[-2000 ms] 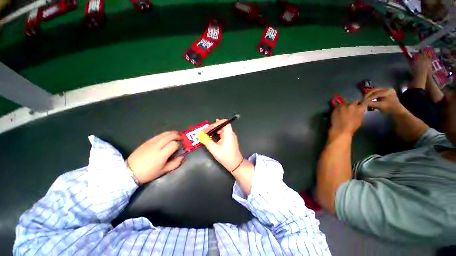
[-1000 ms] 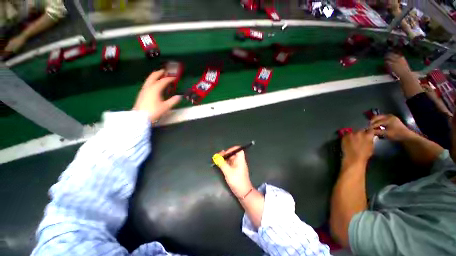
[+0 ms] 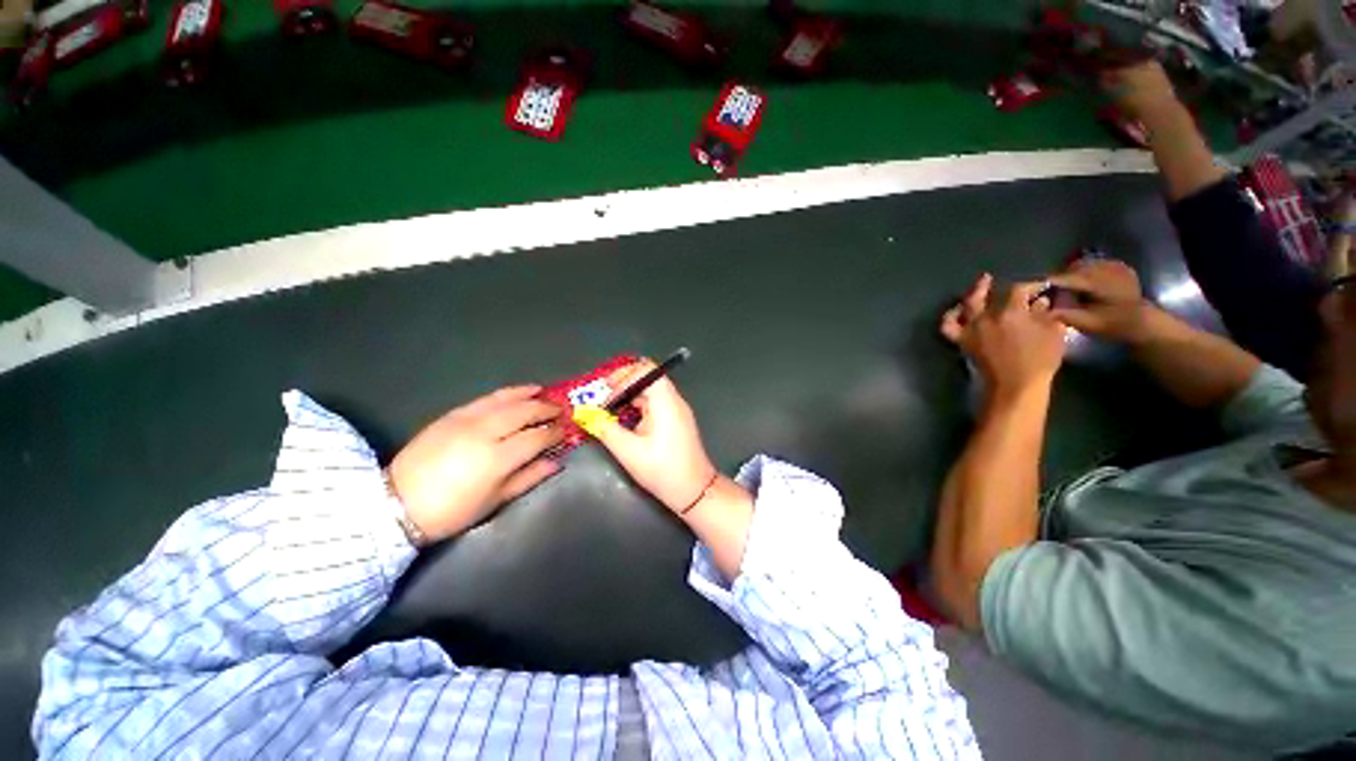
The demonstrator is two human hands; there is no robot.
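A red unit (image 3: 622, 366) with a white printed label (image 3: 591, 394) lies on the dark bench in front of me. My left hand (image 3: 473, 458) holds its left end, fingers over the edge. My right hand (image 3: 665, 446) grips a slim black pen-like tool (image 3: 649, 382), with its yellow section (image 3: 595, 421) at my fingertips, over the label. The tool's tip is hidden by my fingers and the yellow section. My hands cover part of the unit.
The green belt (image 3: 446, 149) carries several red units beyond a white rail (image 3: 595, 216). A grey post (image 3: 75, 245) stands at the left. A neighbour in a grey-green shirt (image 3: 1175, 587) works at the right; another person's arm (image 3: 1182, 141) reaches over the belt.
My left hand has come back from the belt and now holds a red unit under my right hand. The view has tilted down. The neighbour's hands have shifted, and another person's arm reaches farther over the belt.
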